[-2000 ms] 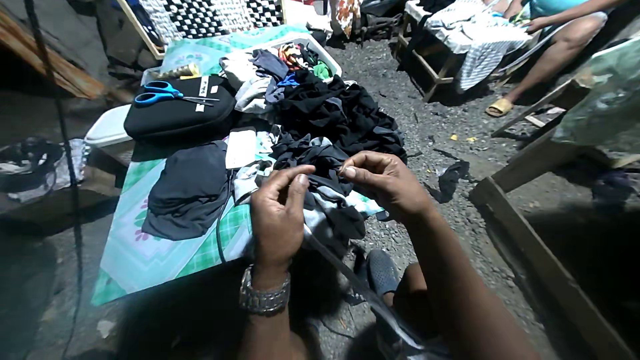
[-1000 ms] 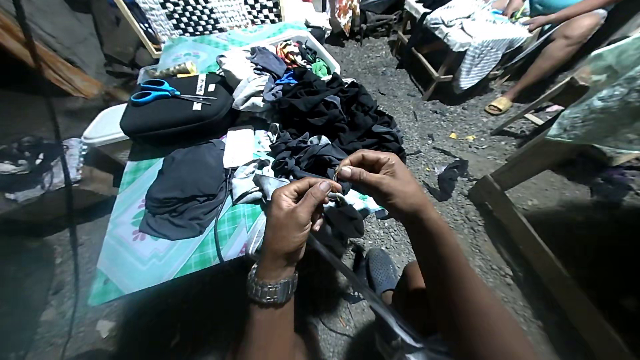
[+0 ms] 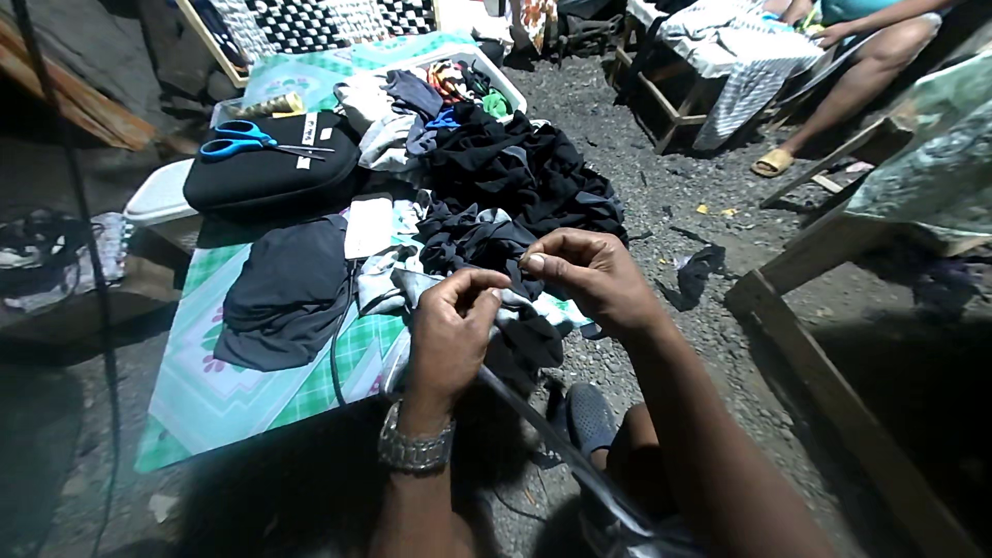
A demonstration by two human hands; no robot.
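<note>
My left hand, with a metal-banded watch on the wrist, has its thumb and index fingertip close together; whether something thin is between them cannot be made out. Just right of it, my right hand pinches something tiny between thumb and fingers, too small to name. A grey strip runs from below my left hand down toward my lap. Behind the hands lie dark cloth scraps and a larger black cloth heap. Grey folded cloth rests on the table's left part.
Blue-handled scissors lie on a black zip case on the patterned tablecloth. A white tray holds coloured scraps. A woven black-and-white panel stands behind. At right are a wooden frame and a seated person's leg.
The hands came together about one second ago, and now a small gap separates their fingertips again. The cloth, scissors and case have stayed in place.
</note>
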